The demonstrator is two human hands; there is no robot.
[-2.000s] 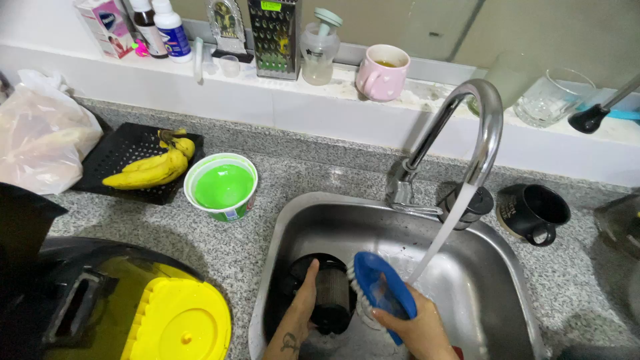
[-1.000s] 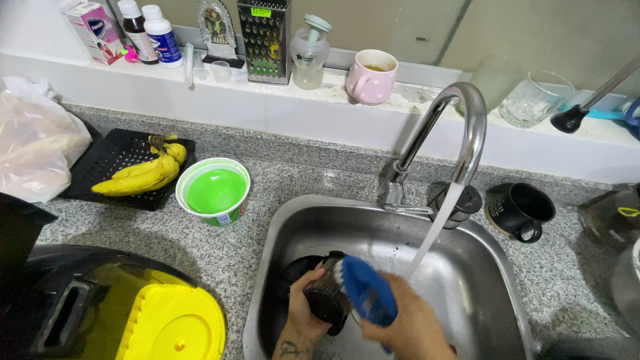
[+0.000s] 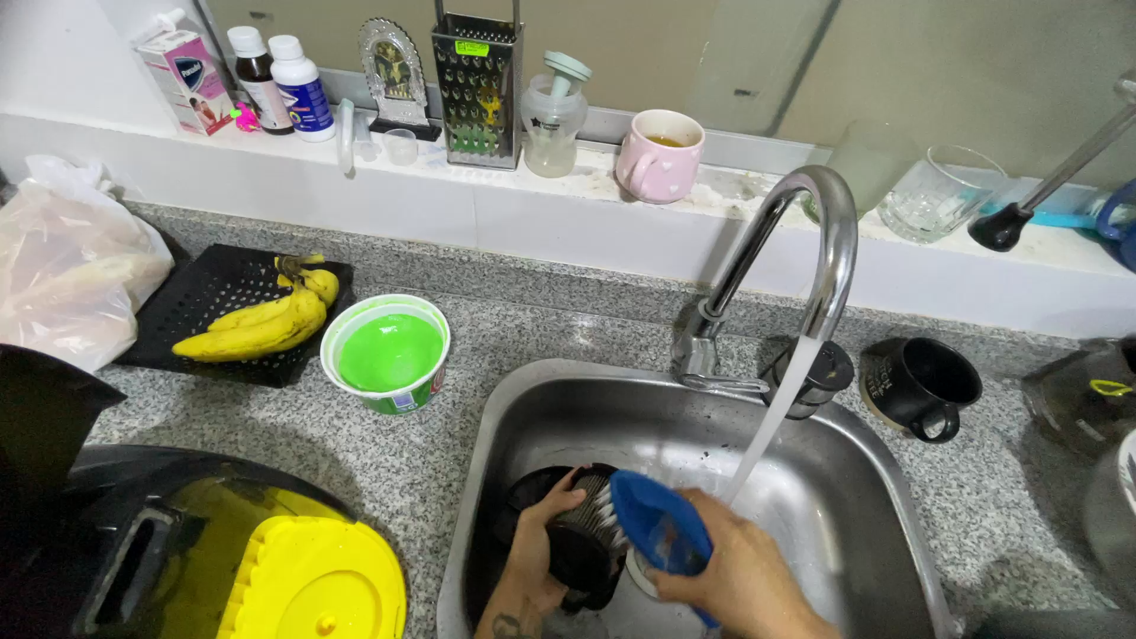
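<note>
My left hand (image 3: 534,555) grips a black cylindrical filter with a fine mesh side (image 3: 590,519), tilted inside the steel sink (image 3: 821,532). A blue scrub brush (image 3: 661,524) is in my right hand (image 3: 741,568), its white bristles against the filter's mesh. Behind the left hand a dark round part (image 3: 528,497) lies in the sink, partly hidden. Water runs from the curved chrome faucet (image 3: 830,257) and falls behind my right hand. Something pale and round shows under the brush, mostly covered.
Left of the sink are a green-filled tub (image 3: 390,355), bananas (image 3: 266,324) on a black perforated tray (image 3: 191,293), a plastic bag (image 3: 80,266) and a yellow-and-black appliance part (image 3: 319,577). A black mug (image 3: 923,386) stands at right. The ledge holds a grater (image 3: 479,98) and a pink mug (image 3: 661,160).
Two seconds ago the brush was held apart from the filter, farther right; now its bristles meet the mesh. Since one second ago, the filter has turned in my left hand.
</note>
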